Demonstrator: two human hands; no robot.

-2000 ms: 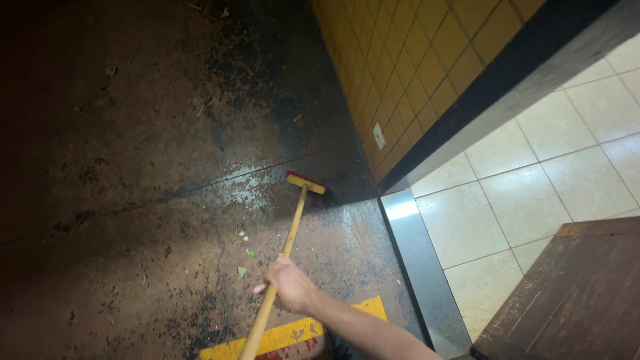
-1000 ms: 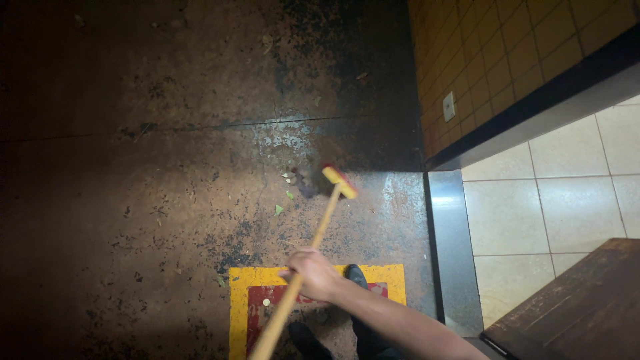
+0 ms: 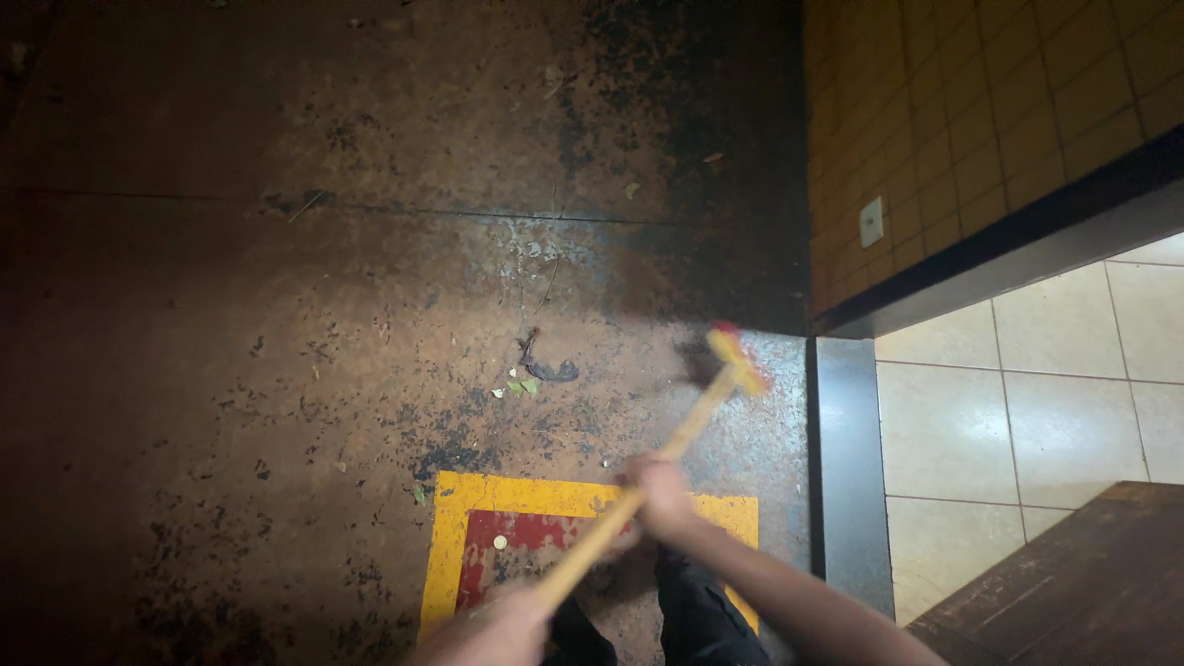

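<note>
A push broom with a yellow and red head (image 3: pixel 737 361) and a pale wooden handle (image 3: pixel 592 548) slants up to the right, its head blurred near the metal door sill. My right hand (image 3: pixel 659 495) grips the handle about midway. Lower down, my left hand (image 3: pixel 490 629) is closed around the handle's near end, blurred and partly cut off by the bottom edge. Left of the broom head, green leaves (image 3: pixel 523 387) and a dark curled scrap (image 3: pixel 552 372) lie on the worn brown floor.
A yellow and red painted square (image 3: pixel 527 490) surrounds my feet. On the right stand a tiled wall (image 3: pixel 925 120) with a white outlet plate (image 3: pixel 871 222), a metal sill (image 3: pixel 846 444), pale floor tiles (image 3: pixel 943 435) and a dark wooden door or panel (image 3: pixel 1073 592).
The broom head has moved right toward the sill, away from the leaves. My left hand has come into view on the handle. The view has shifted.
</note>
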